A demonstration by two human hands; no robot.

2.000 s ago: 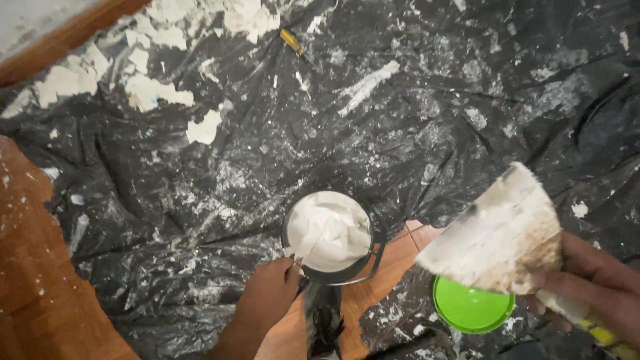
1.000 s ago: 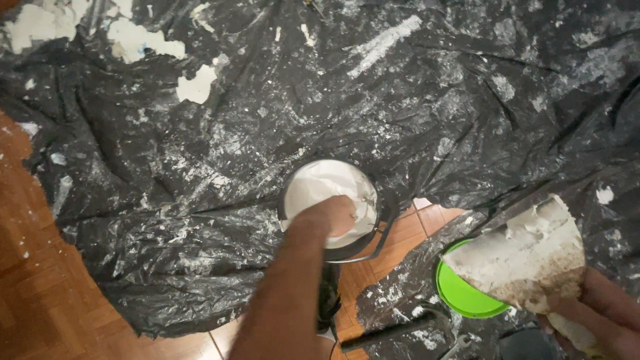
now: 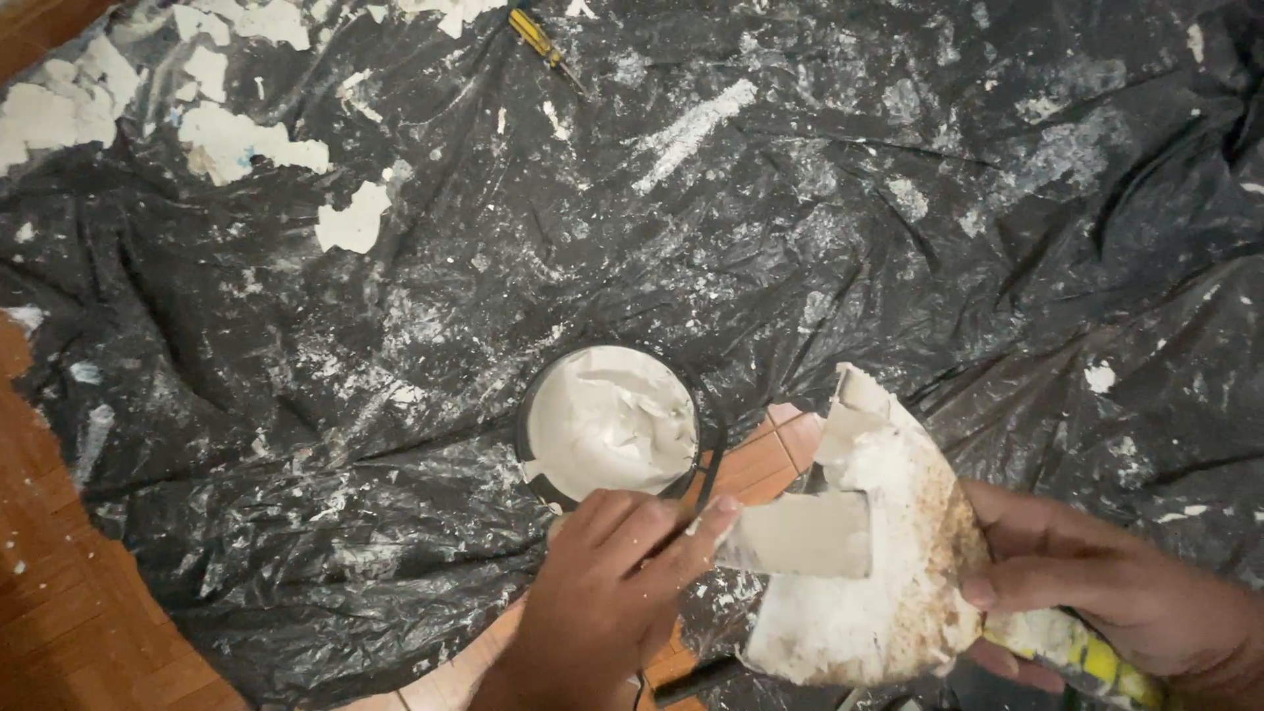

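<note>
A round tub of white filler paste [image 3: 612,423] stands on black plastic sheeting, its dark handle at the right side. Just below and right of it, my left hand [image 3: 632,563] grips a putty knife, whose pale blade [image 3: 805,533] lies against a wide, filler-coated scraper blade [image 3: 889,553]. That wide blade is rust-stained and has a lump of paste at its upper edge. At the right, my right hand [image 3: 1076,583] holds the wide scraper by its yellow and white handle [image 3: 1081,652]. The left knife's handle is hidden in my hand.
Crumpled black plastic sheeting [image 3: 474,286] covers much of the floor. Paint flakes [image 3: 242,143] lie at the upper left, and a yellow-handled screwdriver [image 3: 538,38] at the top. Wooden parquet [image 3: 89,602] shows at the lower left. A dark bar-like object [image 3: 701,681] lies at the bottom.
My left hand has come out of the tub and moved right, to the wide scraper. The wide scraper now hides the green lid seen in the earlier frames.
</note>
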